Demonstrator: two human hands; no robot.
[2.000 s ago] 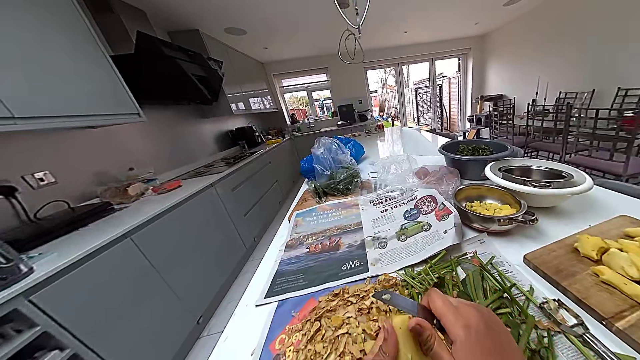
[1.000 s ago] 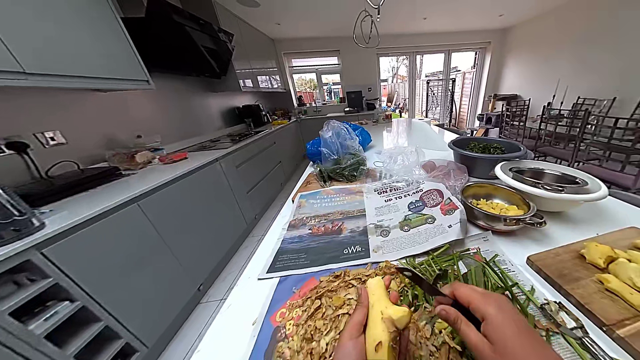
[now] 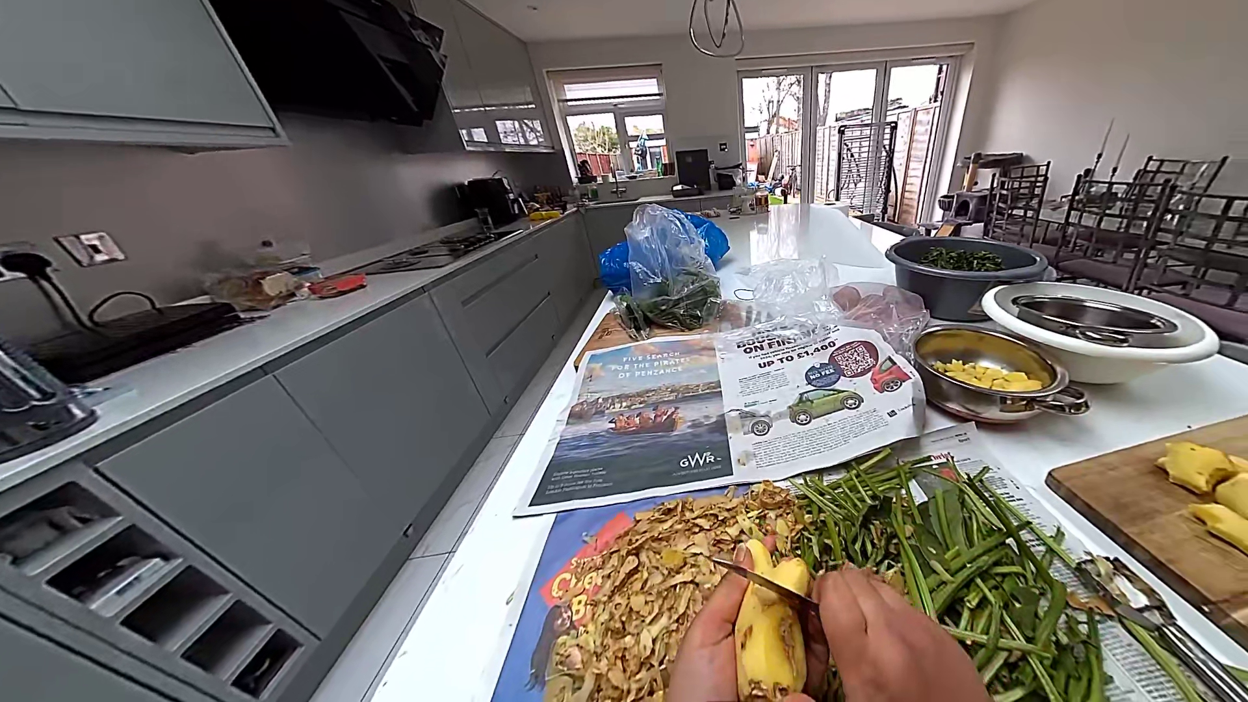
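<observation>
My left hand holds a knobbly, peeled yellow root or tuber upright, with some brown patches on it. In my right hand is a small knife, its blade lying across the upper part of the yellow piece. Beneath both hands a heap of brown peelings covers a newspaper. Green stems are piled just right of the peelings. More peeled yellow pieces rest on a wooden board at the right edge. How my left fingertips sit is partly hidden.
Beyond the newspaper stand a metal pan of yellow chunks, a white bowl holding a metal one, and a grey tub of greens. Plastic bags lie further back. Metal tongs or a similar tool lie at the right.
The knife has moved from right of the yellow piece onto its upper part. Two seconds ago the blade was also near its top. The view has shifted slightly.
</observation>
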